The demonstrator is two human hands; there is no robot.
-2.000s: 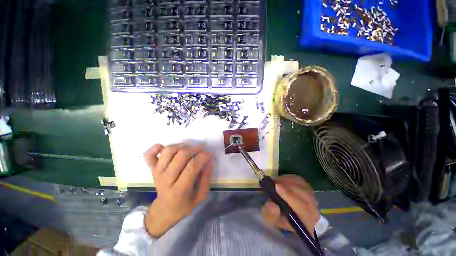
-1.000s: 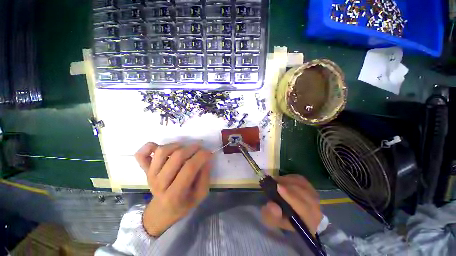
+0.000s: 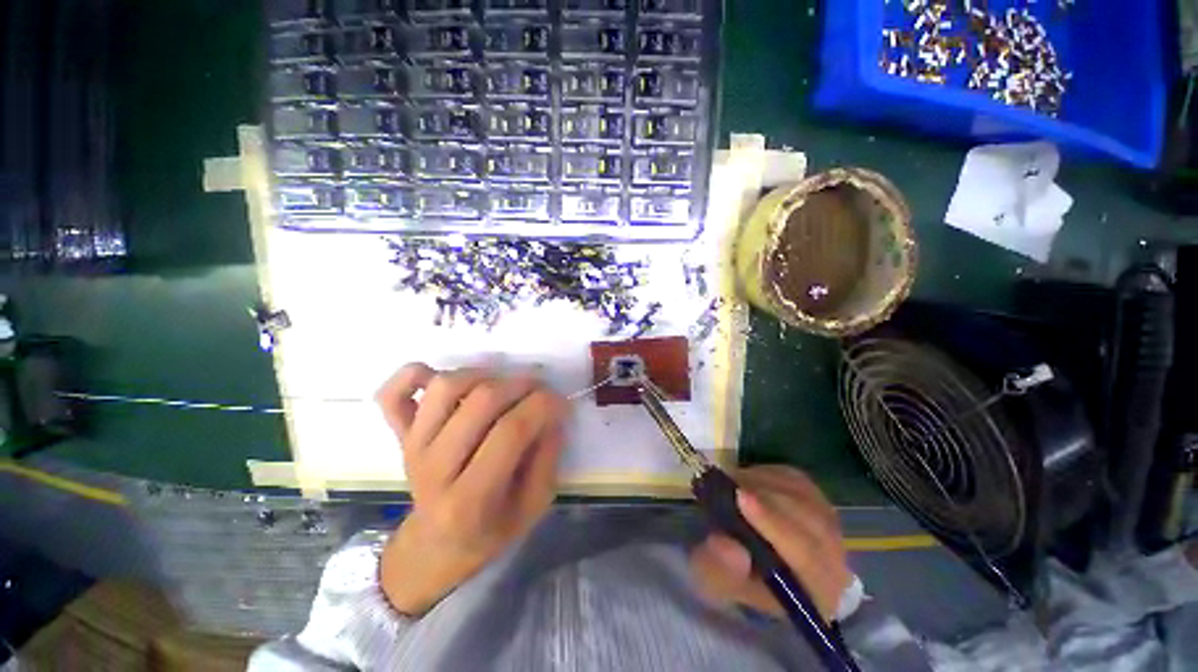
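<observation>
The red-brown jig (image 3: 670,370) lies on the white sheet, with a small silver-black component (image 3: 625,372) in its pale nest near the left end. My right hand (image 3: 775,541) holds the black soldering iron (image 3: 746,532), its metal tip at the nest. My left hand (image 3: 476,453) holds thin solder wire (image 3: 171,402) in its fingers, left of the jig. The wire runs in from the left, and its free end reaches the nest. A pile of loose silver-black parts (image 3: 506,278) lies above the jig. Smoke or fine detail at the tip cannot be told.
A blister tray (image 3: 486,118) lies above the pile. A round yellowish pot (image 3: 828,250) and a black fan (image 3: 939,427) stand on the right. A blue bin (image 3: 854,79) of small parts is upper right, with white paper (image 3: 1009,200) below it. Several parts (image 3: 269,323) sit at the sheet's left edge.
From two seconds ago to one second ago, the view shifted slightly and then shifted partly back. Both hands keep nearly the same grip and place, with the iron tip still at the nest.
</observation>
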